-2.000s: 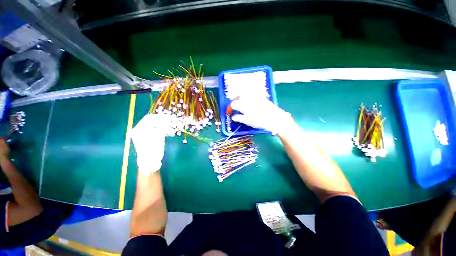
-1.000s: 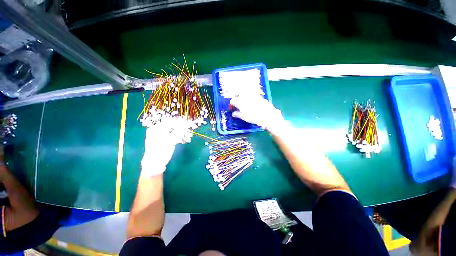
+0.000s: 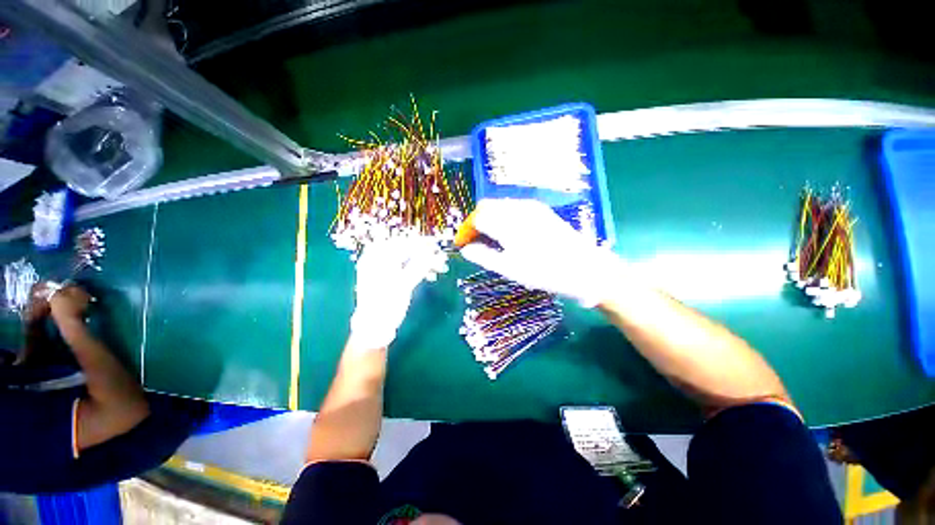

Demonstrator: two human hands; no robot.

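Observation:
My left hand (image 3: 390,282), in a white glove, is at the lower edge of a fanned heap of yellow and red-brown wire leads (image 3: 405,190) with white ends. My right hand (image 3: 538,246), also white-gloved, lies over the near part of a small blue tray (image 3: 605,195), with an orange-yellow spot at its thumb and fingertips. The fingertips of both hands nearly meet between heap and tray; what they hold is too small and blurred to tell. The tray has white pieces in its far part and dark blue-purple ones near. A flat pile of leads (image 3: 507,323) lies below it.
A separate upright wire bundle (image 3: 823,246) stands to the right, before a large blue tray (image 3: 912,236) cut off by the edge. A metal rail (image 3: 718,120) runs behind. A neighbour's arm (image 3: 103,374) is at left, near a clear plastic bag (image 3: 103,149). A printed card (image 3: 595,431) hangs at my lap.
My right hand has come out of the tray's near part, left and towards me, to my left fingertips. The view has shifted, showing more of the neighbour's place at left.

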